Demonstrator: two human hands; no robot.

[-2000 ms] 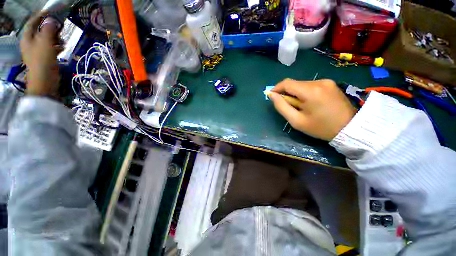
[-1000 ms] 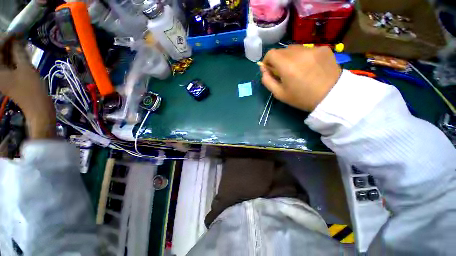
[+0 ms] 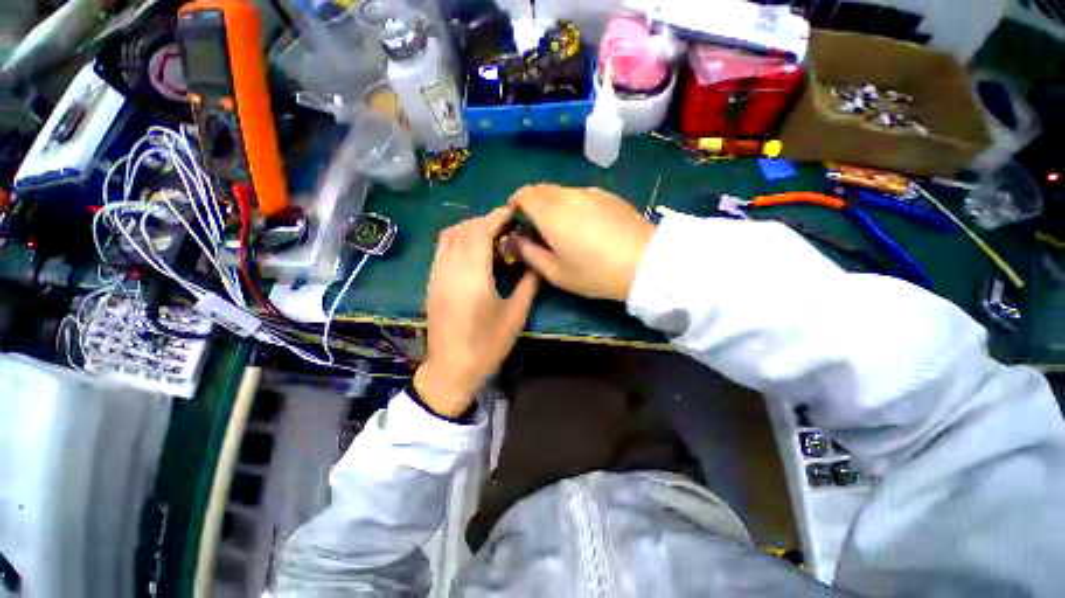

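Note:
My left hand (image 3: 470, 310) and my right hand (image 3: 587, 243) meet over the front part of the green mat. Their fingertips hold a small dark module (image 3: 512, 248), mostly hidden between the fingers; it looks like the watch module. A bit of gold or orange colour shows at it. The light blue square seen earlier on the mat does not show; it may be under or in my hands. A round-faced watch (image 3: 370, 234) on a white cable lies to the left of my hands.
An orange meter (image 3: 259, 111) and white wires (image 3: 158, 193) are at left. Behind stand a bottle (image 3: 423, 88), blue bin (image 3: 531, 118), dropper bottle (image 3: 604, 131), red box (image 3: 738, 99) and cardboard box (image 3: 888, 134). Orange-handled cutters (image 3: 798, 200) and blue-handled pliers (image 3: 890, 243) lie at right.
My left hand has come from the far left to the mat's front. My right hand has moved left and down to meet it. The dark module is now between my fingers, off its earlier spot.

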